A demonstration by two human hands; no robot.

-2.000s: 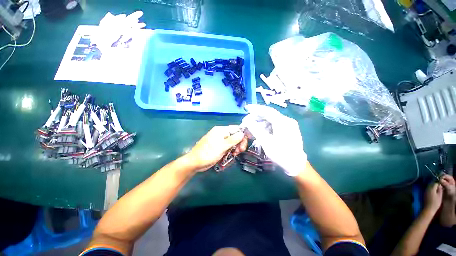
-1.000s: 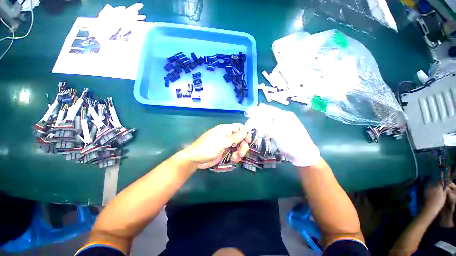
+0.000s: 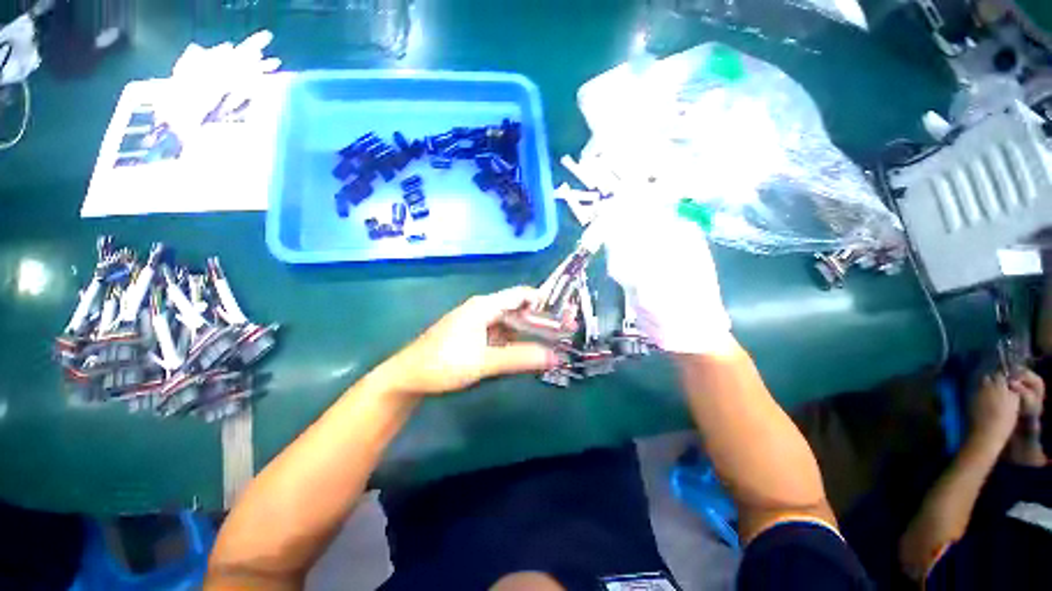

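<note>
My bare left hand (image 3: pixel 456 344) holds a wired base assembly (image 3: pixel 540 321) by its grey base, with the wires slanting up to the right. My white-gloved right hand (image 3: pixel 671 277) is at the upper end of these wires; glare hides its fingertips and whether they grip. More wired base assemblies (image 3: pixel 600 352) lie beneath and between my hands. White sleeves (image 3: pixel 585 199) lie just beyond my right hand, by the clear plastic bag (image 3: pixel 796 173). Small black connector housings (image 3: pixel 415 199) lie in the light-blue tray (image 3: pixel 404 249).
A pile of sleeved assemblies (image 3: pixel 162 335) lies at left, above a pale strip (image 3: pixel 237 456). An instruction sheet (image 3: pixel 185 185) with a crumpled white glove (image 3: pixel 225 64) is left of the tray. At right are a few assemblies (image 3: pixel 859 256), a grey vented machine (image 3: pixel 981 202) and another person's hands (image 3: pixel 1006 398).
My hands, close together before, have moved apart: the right is up beside the sleeves, and the left now shows an assembly tilted towards it. The whole view has shifted a little.
</note>
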